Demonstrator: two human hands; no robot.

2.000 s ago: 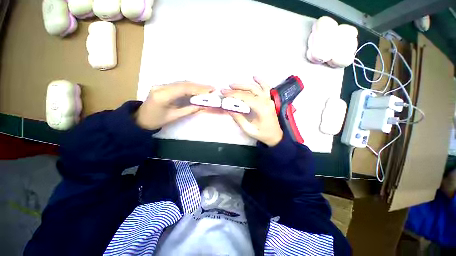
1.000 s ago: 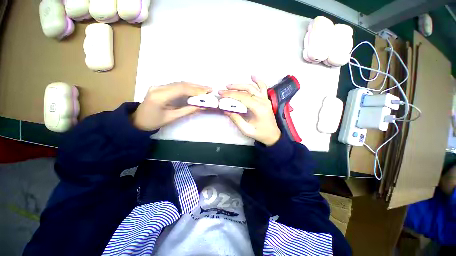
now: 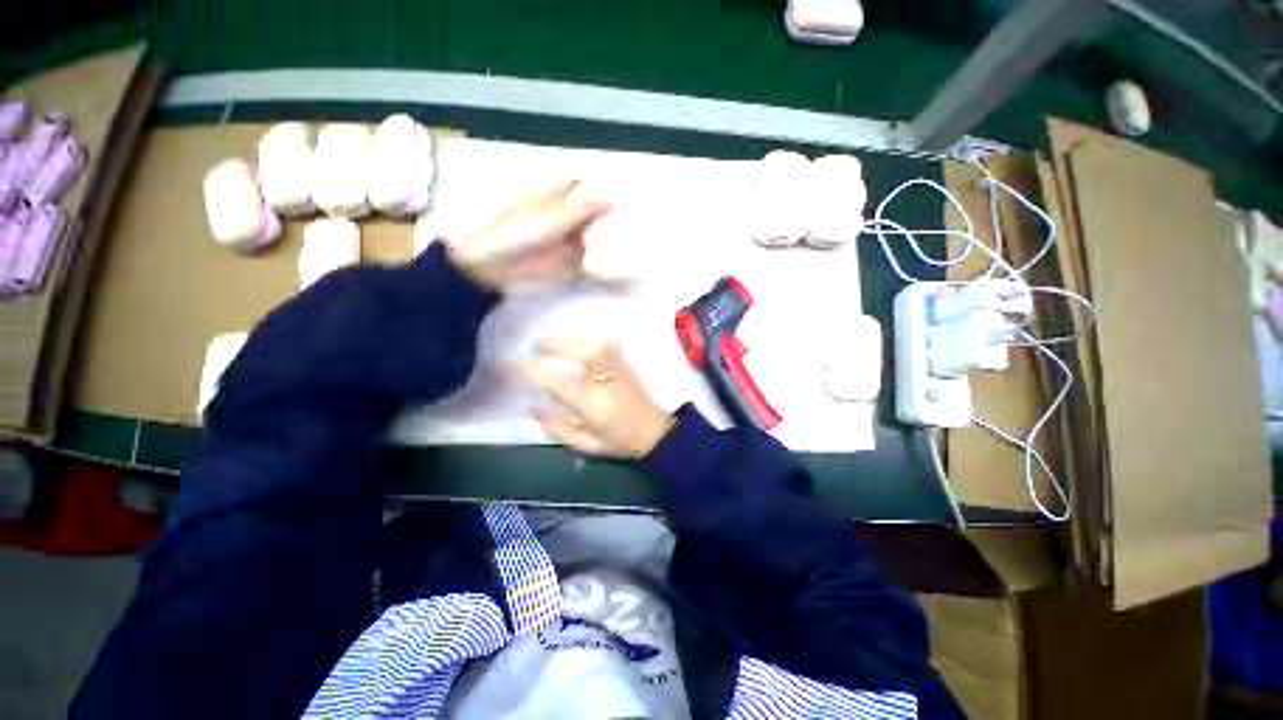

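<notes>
My left hand [image 3: 535,242] is over the white paper sheet [image 3: 654,183], blurred. A pale, washed-out hand warmer half [image 3: 614,249] shows between its thumb and fingers. My right hand [image 3: 605,400] is lower, over the paper near the front edge, fingers partly spread and pointing left. Blur and glare hide whether anything is in it. The red and black infrared thermometer [image 3: 725,349] lies on the paper right of my right hand. A single hand warmer half [image 3: 853,357] lies farther right. A paired hand warmer [image 3: 808,200] stands at the paper's back right.
Several cream warmers [image 3: 343,169] stand on the cardboard sheet [image 3: 148,288] at left. Pink-lilac units [image 3: 34,239] are at far left. The power strip [image 3: 922,356], with chargers and white cables [image 3: 1058,387], is at right beside upright cardboard [image 3: 1175,380]. A metal rail [image 3: 521,99] runs behind.
My hands have moved apart, the left up and away, the right to the left and slightly down. The halves are no longer side by side between them. The view has shifted, showing more conveyor.
</notes>
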